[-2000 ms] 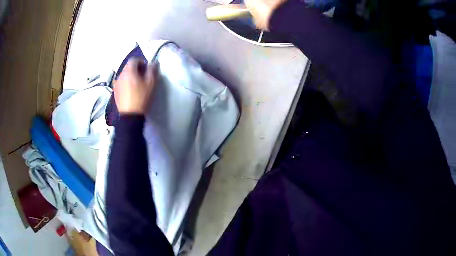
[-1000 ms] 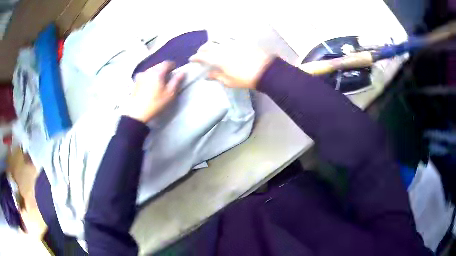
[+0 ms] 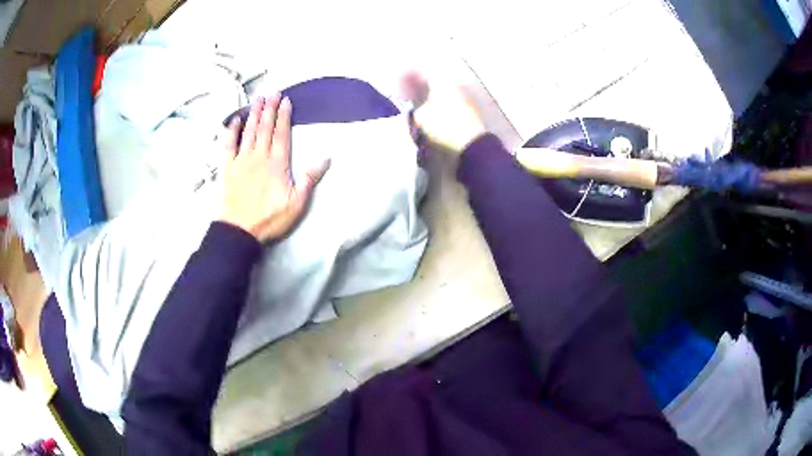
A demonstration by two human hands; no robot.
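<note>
A pale grey-blue garment [image 3: 347,187] lies draped over a dark purple padded form [image 3: 334,100], whose far edge shows uncovered. My left hand [image 3: 267,178] lies flat on the garment with fingers apart, fingertips at the form's edge. My right hand [image 3: 442,116] is at the garment's right end beside the form, fingers bent and partly blurred; it seems to pinch the cloth edge. A black steam iron [image 3: 601,191] with a tan handle rests at the right end of the table, touched by neither hand.
The off-white table cover [image 3: 463,276] extends around the form. A blue bar [image 3: 78,134] and crumpled pale cloth [image 3: 34,160] lie at the far left. A blue-wrapped hose [image 3: 721,174] runs right from the iron. White cloth [image 3: 726,401] is at the lower right.
My right hand has left the iron handle and come to the garment's right end. My left hand has flattened on the cloth. The view has turned, showing the whole iron.
</note>
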